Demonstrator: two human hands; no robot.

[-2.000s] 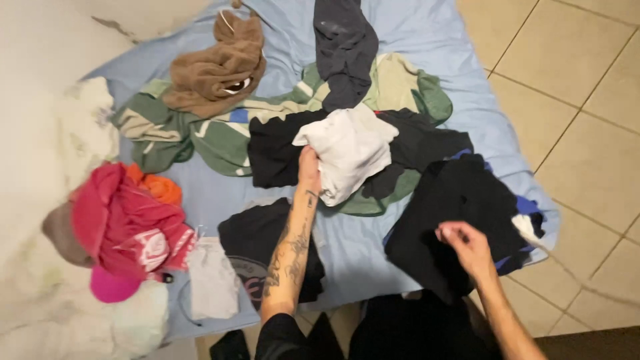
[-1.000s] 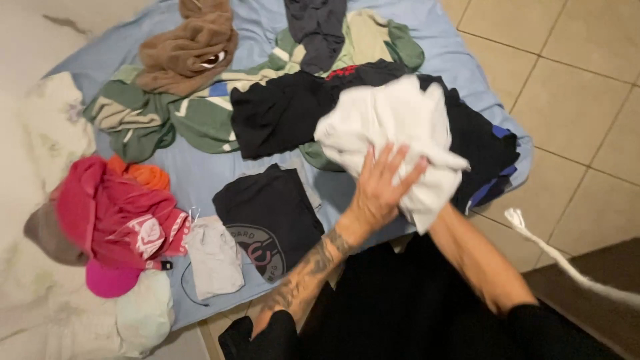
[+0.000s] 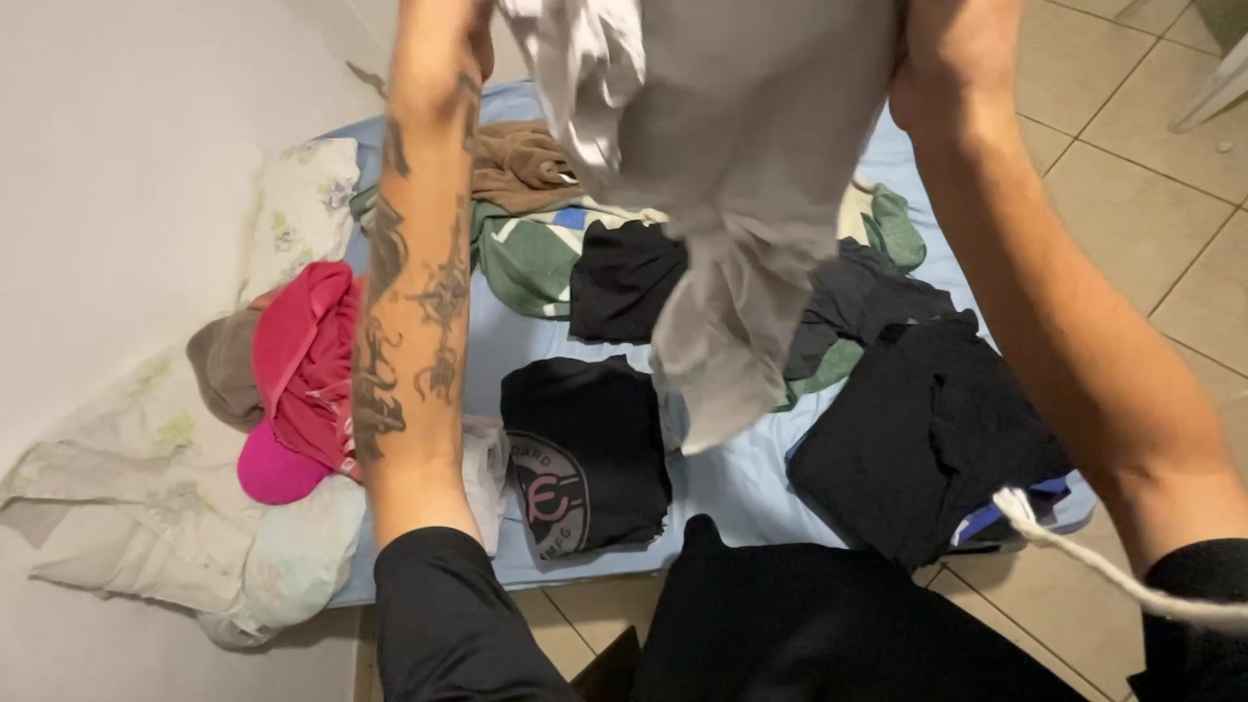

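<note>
A white cloth garment hangs in front of me, held up between both raised hands, its lower end dangling over the bed. My left hand is at the top edge by the garment's left side, its fingers mostly cut off by the frame. At the garment's right edge is my right hand, partly out of view. Below lie a folded black T-shirt with a round print, a stack of black clothes at the right, and a black folded cloth behind.
The bed with a light blue sheet also bears a green patterned blanket, a brown cloth, a red garment and a magenta cap. A white wall borders the left. A white cord crosses at the lower right.
Both hands have risen with the white garment, which was bunched up and now hangs unfolded. Two seconds ago my left hand held it over the bed while my right was by the black stack.
</note>
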